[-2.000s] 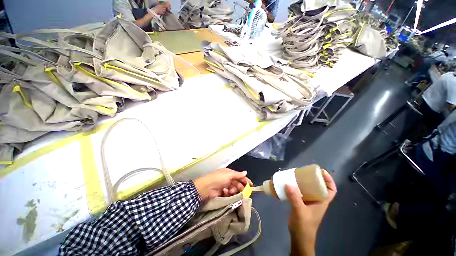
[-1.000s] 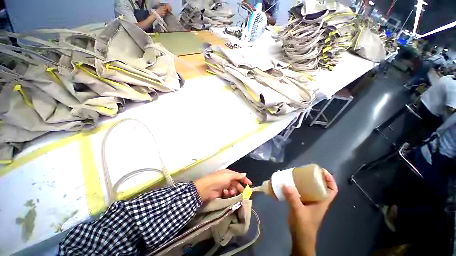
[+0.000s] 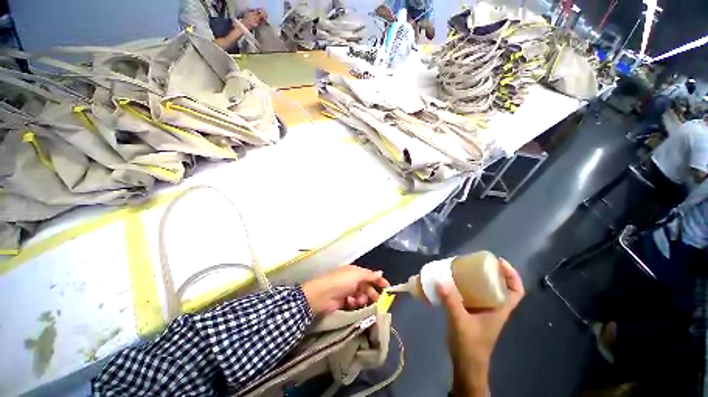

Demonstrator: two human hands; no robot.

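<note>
My left hand [image 3: 345, 288], in a black-and-white checked sleeve, pinches the bag end beside a small yellow tab [image 3: 384, 301]. The beige handbag body [image 3: 351, 345] hangs below it at the table's near edge, with a zipper line along its opening. A bag handle [image 3: 164, 250] stands up over the table. My right hand [image 3: 480, 326] is closed around the glue bottle [image 3: 466, 281], which lies on its side with a white band and tan contents. Its pale nozzle [image 3: 400, 288] points left, with the tip at the yellow tab.
The long white table cover [image 3: 310, 182] bears yellow tape. Beige bags are heaped at left [image 3: 116, 116], centre [image 3: 404, 124] and back right [image 3: 497, 58]. A green board [image 3: 278, 68] lies farther along. People are at the far side and at right. A metal-legged stool [image 3: 512, 167] stands beside the table.
The bottle and its nozzle have shifted very slightly, with the tip now a little higher at the tab. My left hand and the bag stay nearly still.
</note>
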